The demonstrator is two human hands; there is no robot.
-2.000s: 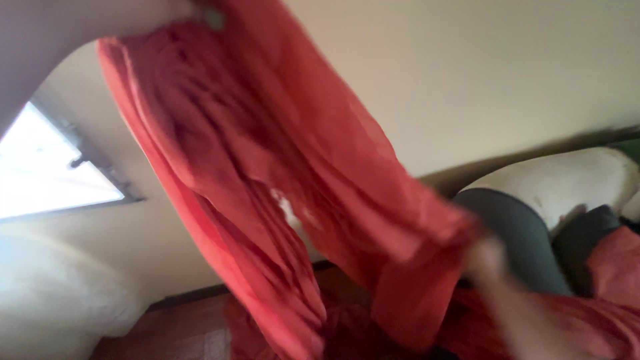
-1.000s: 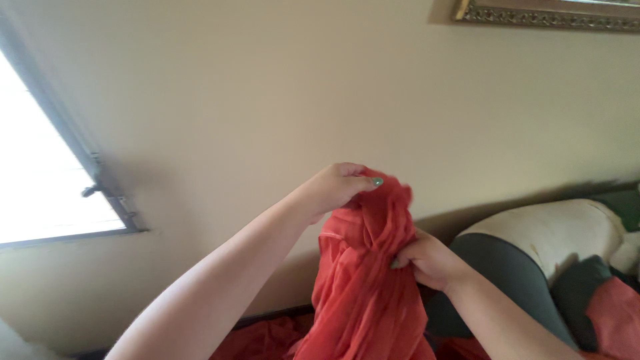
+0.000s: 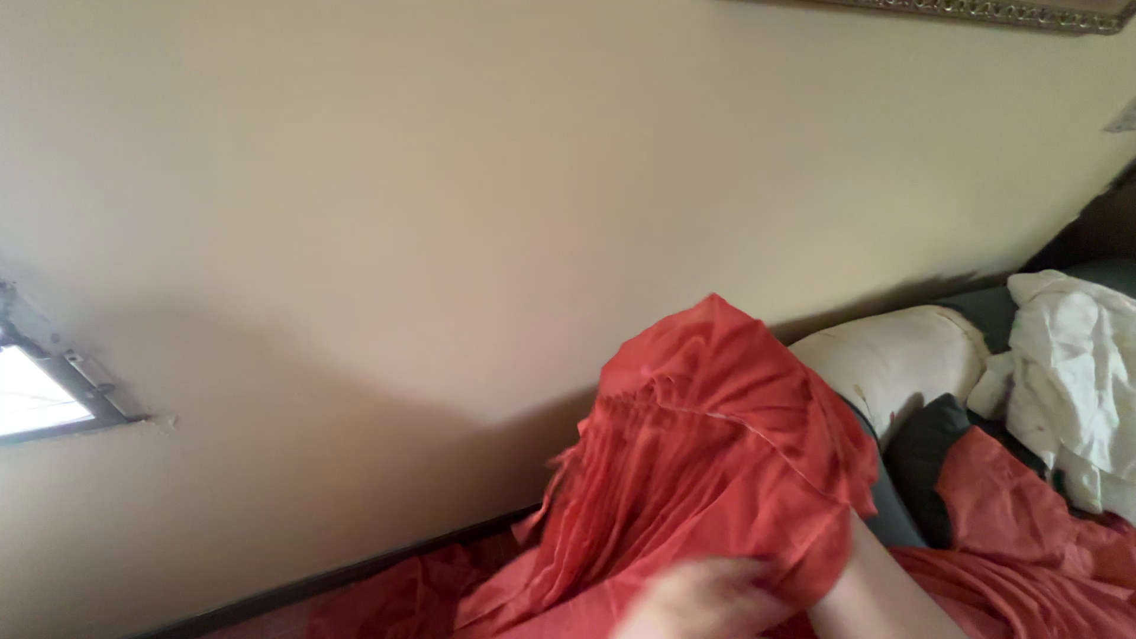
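Gathered red cloth (image 3: pixel 683 444), sheer-looking with a seam and pleats, rises to a peak in the lower middle of the view. My right forearm runs up from the bottom edge into the cloth, and the right hand is hidden under it, so its grip does not show. Low in front of the cloth is my left hand (image 3: pixel 701 599), blurred by motion. It is against or very near the fabric; whether it pinches any cannot be told.
A cream cushion (image 3: pixel 896 355), a dark cushion (image 3: pixel 923 453) and crumpled white cloth (image 3: pixel 1078 373) lie at the right on a dark green sofa, with more red fabric (image 3: pixel 1003 506). Behind is a beige wall (image 3: pixel 399 222) with a window (image 3: pixel 40 395) and an ornate picture frame (image 3: pixel 1021 13).
Both hands were on the bunched cloth one second ago. The left hand has moved down in front of it; the right has gone under the fabric, which now spreads wider over it.
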